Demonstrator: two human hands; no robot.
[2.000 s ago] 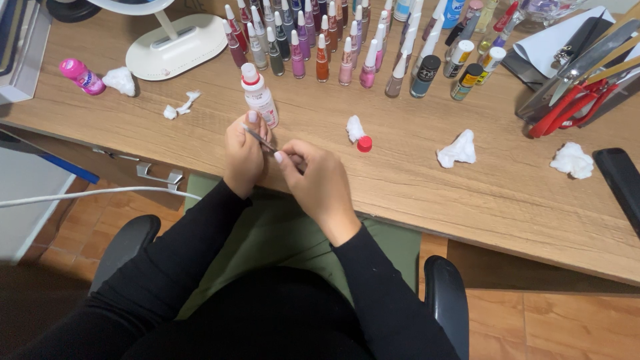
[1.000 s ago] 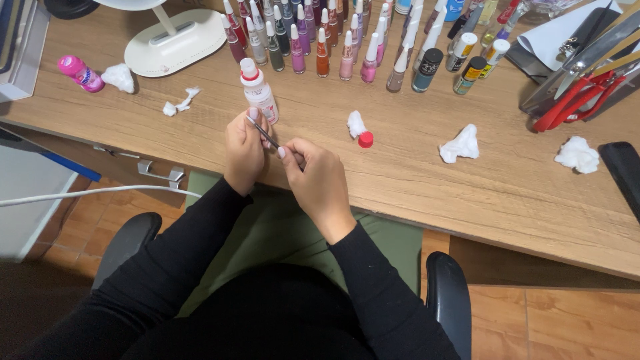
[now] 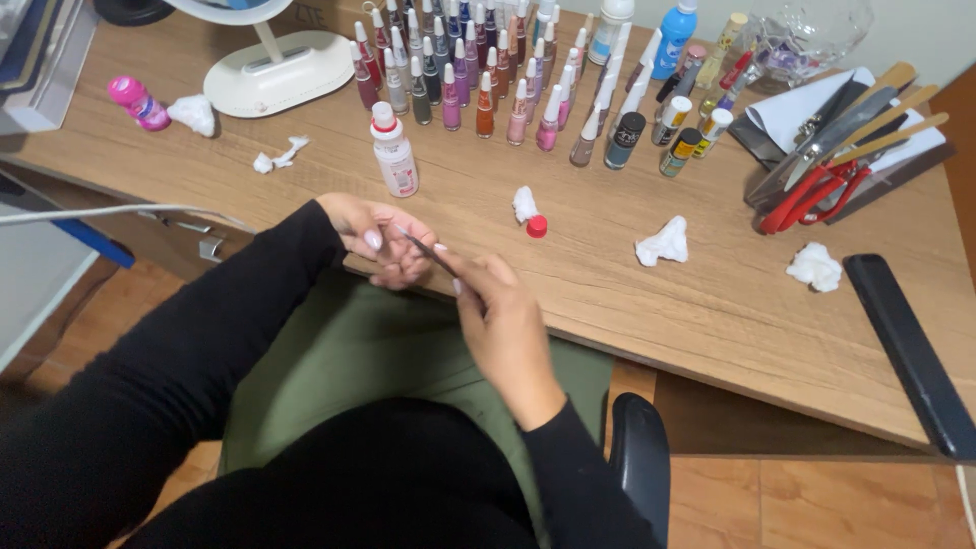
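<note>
My right hand (image 3: 499, 313) is closed around a thin dark metal manicure tool (image 3: 431, 255), whose tip points toward the fingers of my left hand (image 3: 385, 240). The left palm is turned up with its fingers curled and apart, over the table's front edge; nothing is seen gripped in it. Just beyond stands a white bottle with a red collar (image 3: 396, 156). To the right lie a small piece of cotton (image 3: 524, 204) and a red cap (image 3: 537, 226) beside it.
Nail polish bottles (image 3: 484, 110) stand in rows at the back. Cotton pieces (image 3: 662, 242) lie on the wooden table (image 3: 732, 335). An organizer holds red-handled scissors (image 3: 816, 202) and sticks. A black long case (image 3: 907, 351) lies right, a mirror base (image 3: 282, 72) back left, a pink bottle (image 3: 138, 104) left.
My left hand has turned and opened, its palm now up and its fingers spread from the earlier closed pose. The right hand still holds the tool and has shifted a little away from it.
</note>
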